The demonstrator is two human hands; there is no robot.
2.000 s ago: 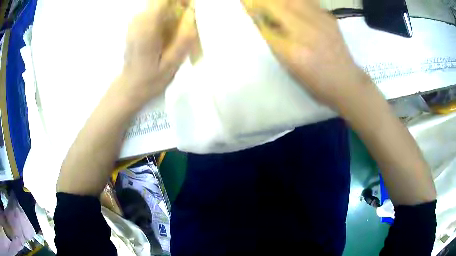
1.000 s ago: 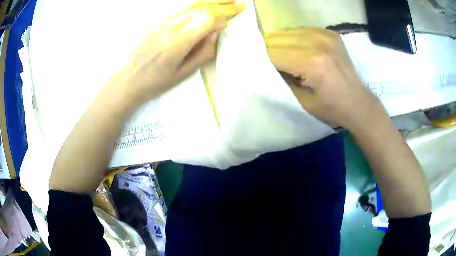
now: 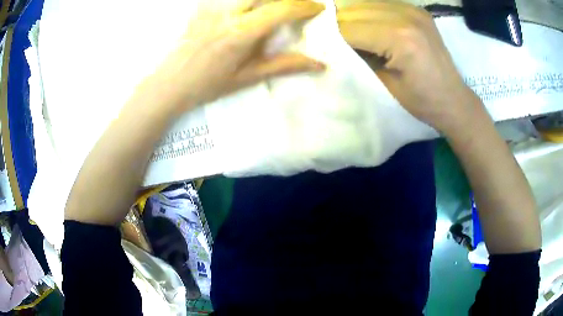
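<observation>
A white cloth panel (image 3: 333, 123) lies over the table's front edge and hangs towards my dark-clothed lap. My left hand (image 3: 253, 52) is on its upper left part, with fingers and thumb spread around a fold of it, slightly blurred. My right hand (image 3: 395, 46) pinches the panel's upper right edge, fingers curled. The fingertips of both hands are close together near the top of the picture. The sewing machine's needle area is not in view.
A black smartphone (image 3: 492, 20) lies at the upper right. A printed ruler (image 3: 185, 143) runs along the white table's front edge. White cloth (image 3: 92, 68) covers the left side beside a blue bin edge (image 3: 21, 123). More pale cloth (image 3: 543, 179) is at the right.
The left hand has opened its thumb away from its fingers over the cloth. The right hand has moved slightly up and right. The panel's lower part is now bunched and spread wider.
</observation>
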